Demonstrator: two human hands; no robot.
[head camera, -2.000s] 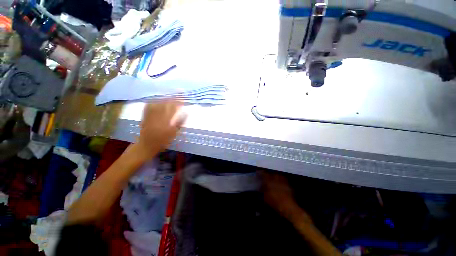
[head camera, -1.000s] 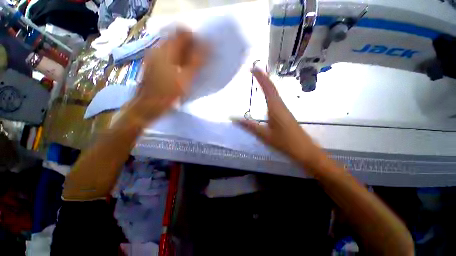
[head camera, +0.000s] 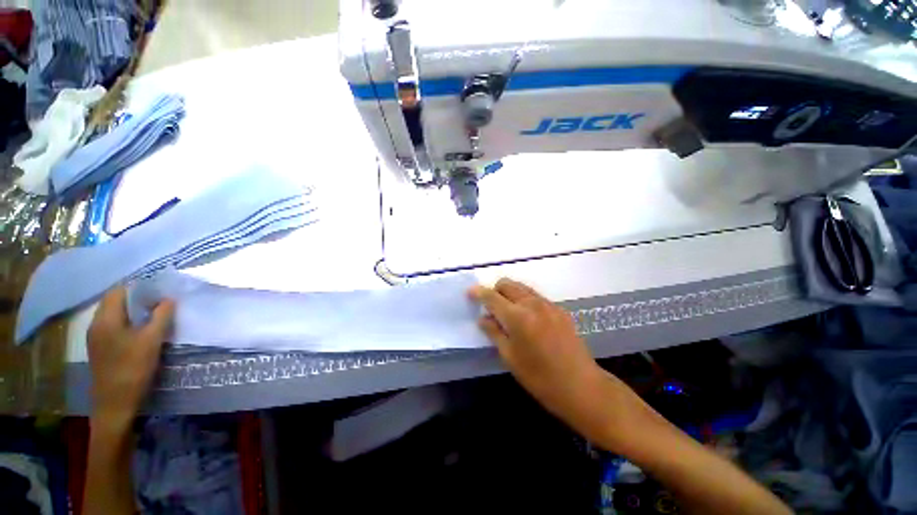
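A long pale blue collar piece (head camera: 322, 317) lies flat along the front of the white table, over part of the grey ruler-marked strip. My left hand (head camera: 131, 337) grips its left end, with thumb and fingers on the cloth. My right hand (head camera: 523, 327) pinches its right end. A fanned stack of cut collar pieces (head camera: 216, 226) lies just behind the piece on the left. The white sewing machine (head camera: 583, 101) stands behind and to the right, and the piece is apart from its needle area (head camera: 442, 181).
A folded blue bundle (head camera: 126, 146) and white cloth scrap (head camera: 60, 136) lie at the far left. Black-handled snips (head camera: 845, 246) rest on grey cloth at the right. The measuring strip (head camera: 694, 307) runs along the front edge. Blue-grey cloth (head camera: 855, 392) is heaped at lower right.
The view has swung right. The blurred cloth between my hands is now stretched flat along the table front. My right hand, open a second ago, now pinches the piece's right end.
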